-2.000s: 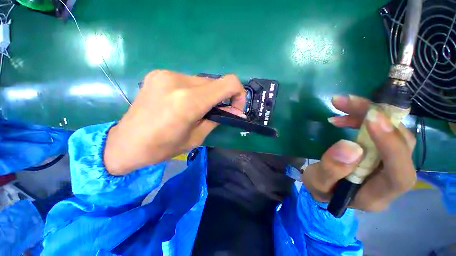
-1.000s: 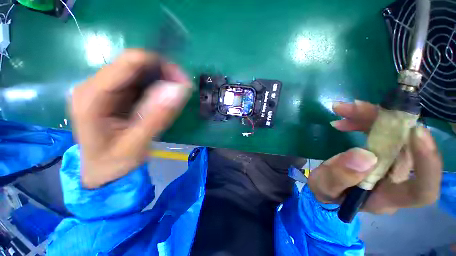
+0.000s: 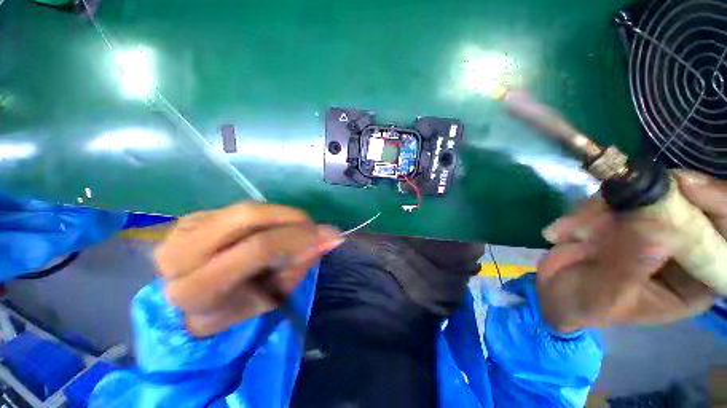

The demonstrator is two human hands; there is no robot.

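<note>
The black fixture [image 3: 344, 150] lies on the green mat and grips the small black housing [image 3: 367, 158]. The circuit board [image 3: 390, 152] shows inside the open housing. Red lead wires [image 3: 415, 190] hang from its lower side to a tiny white connector [image 3: 410, 208]. My left hand [image 3: 239, 259] pinches the solder wire [image 3: 360, 225], whose end sticks out below the fixture. A dark, blurred tool is partly hidden under that hand. My right hand [image 3: 614, 263] holds the soldering iron [image 3: 610, 163] by its cream handle, tip pointing up and left, clear of the fixture.
The black fume fan [image 3: 712, 84] stands at the upper right. A small dark rectangular piece [image 3: 229, 139] lies on the mat [image 3: 414, 48] left of the fixture. The solder wire runs from the upper left. Another blue sleeve [image 3: 48, 231] shows at the left edge.
My left hand has left the fixture and taken hold of the solder wire. The iron has swung from upright to pointing up and left. The small dark piece now shows on the mat.
</note>
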